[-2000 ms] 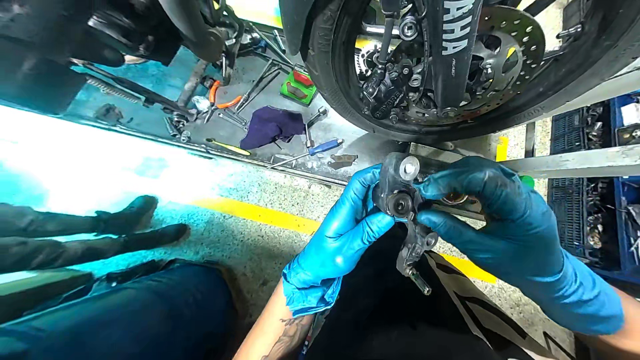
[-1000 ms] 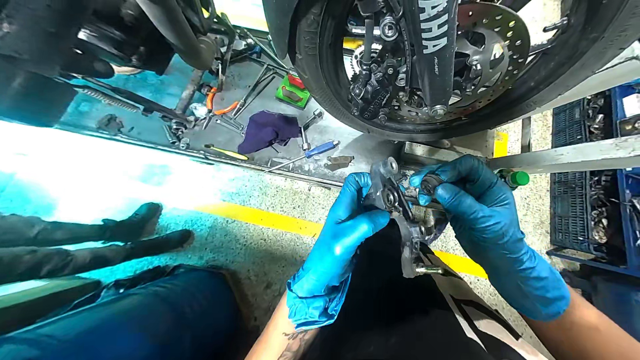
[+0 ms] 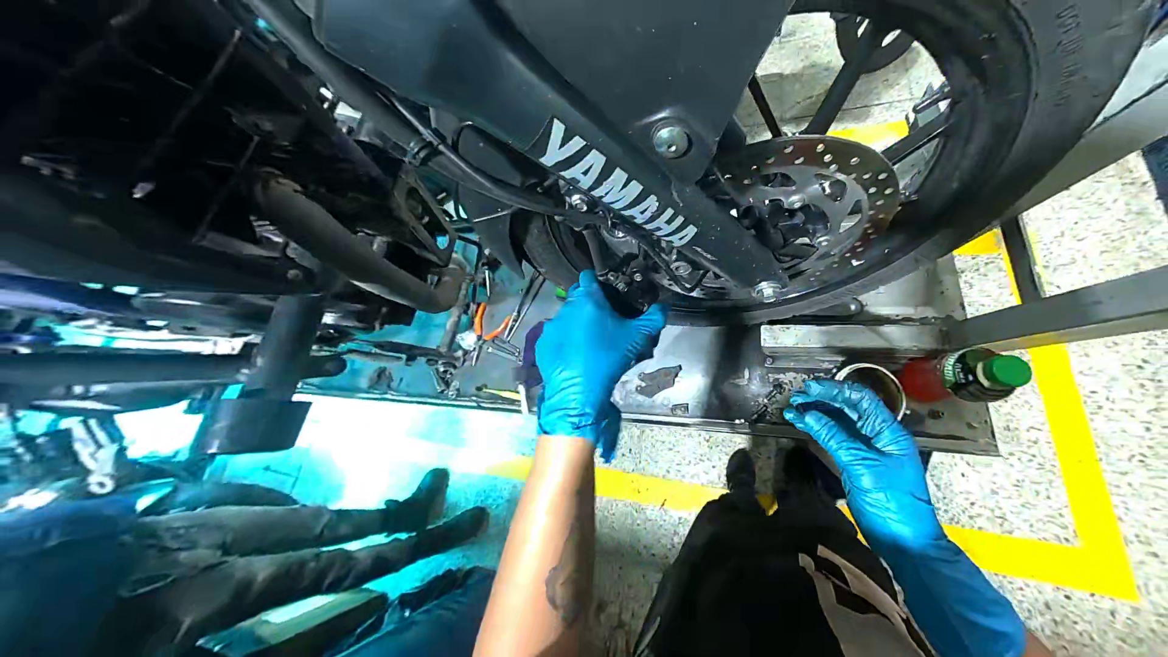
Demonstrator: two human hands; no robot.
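My left hand, in a blue glove, reaches in beside the motorcycle's front wheel and grips a black brake caliper part below the fork guard. Its fingertips are partly hidden behind that part. To the right, my gloved right hand is over the edge of the metal platform, thumb and fingertips close together; whether something small is between them is unclear. A round metal can lies just behind its fingers. The drilled brake disc is above, inside the tyre.
A bottle with a green cap stands right of the can. Orange-handled pliers and a purple cloth lie left on the platform. A metal beam crosses at right. Another person's legs are at lower left.
The hands, together before, are now apart: the left at the wheel, the right by the can. The bracket-like part held earlier is not plainly recognisable. The view has shifted strongly.
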